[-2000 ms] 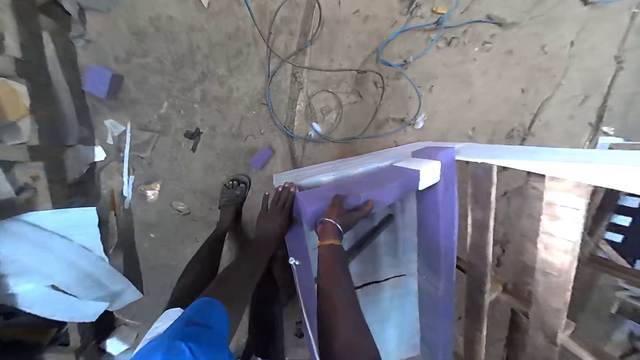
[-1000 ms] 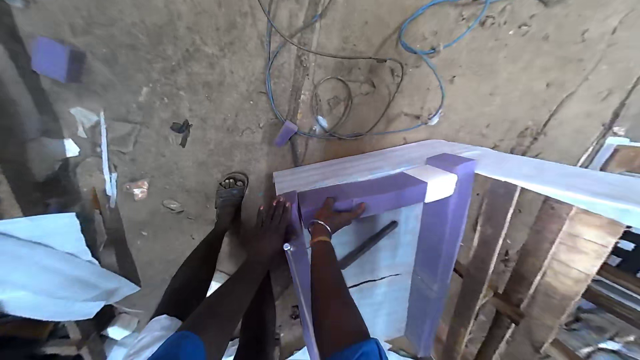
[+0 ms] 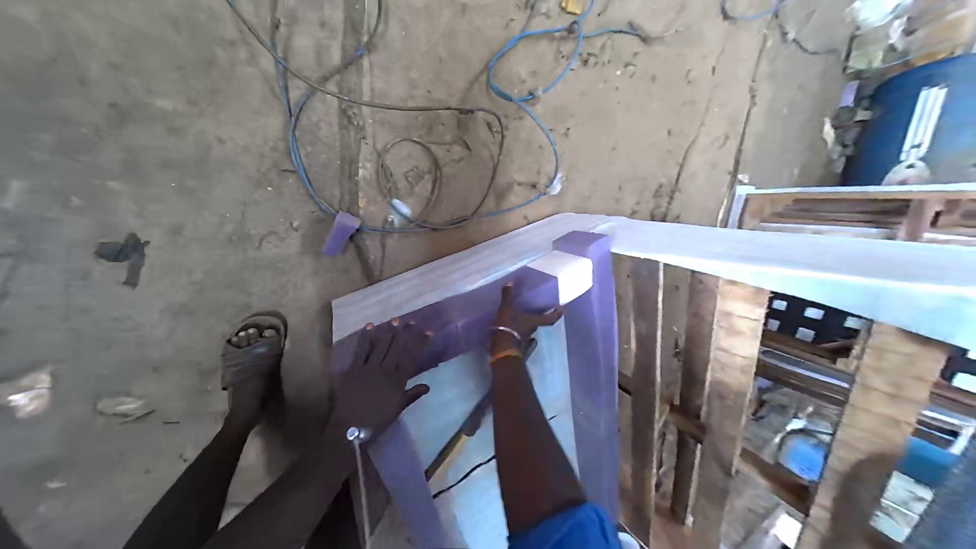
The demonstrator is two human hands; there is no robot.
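Note:
My left hand [image 3: 381, 374] lies flat, fingers spread, on the left part of a purple foam strip [image 3: 465, 309] along the edge of a pale-covered frame [image 3: 450, 274]. Farther right on the same strip rests my right hand [image 3: 526, 316], fingers apart, close to a white block [image 3: 576, 276] by the corner. Another purple strip [image 3: 595, 366] runs down from that corner. Beneath my left wrist is a thin pale rod or cord with a shiny round end [image 3: 353, 434]. A dark tool-like bar [image 3: 473, 415], partly hidden by my right forearm, lies on the pale sheet inside the frame.
Blue and dark cables [image 3: 549, 133] loop over the ground beyond the frame, beside a small purple foam piece [image 3: 341, 233]. Wooden slats [image 3: 743, 343] fill the right side. A blue barrel [image 3: 926, 114] stands at the upper right. A sandalled foot [image 3: 255, 343] is at left.
My left hand has moved from the frame's left corner onto the purple strip. My right hand has shifted right along it, nearer the white block. The view has moved too.

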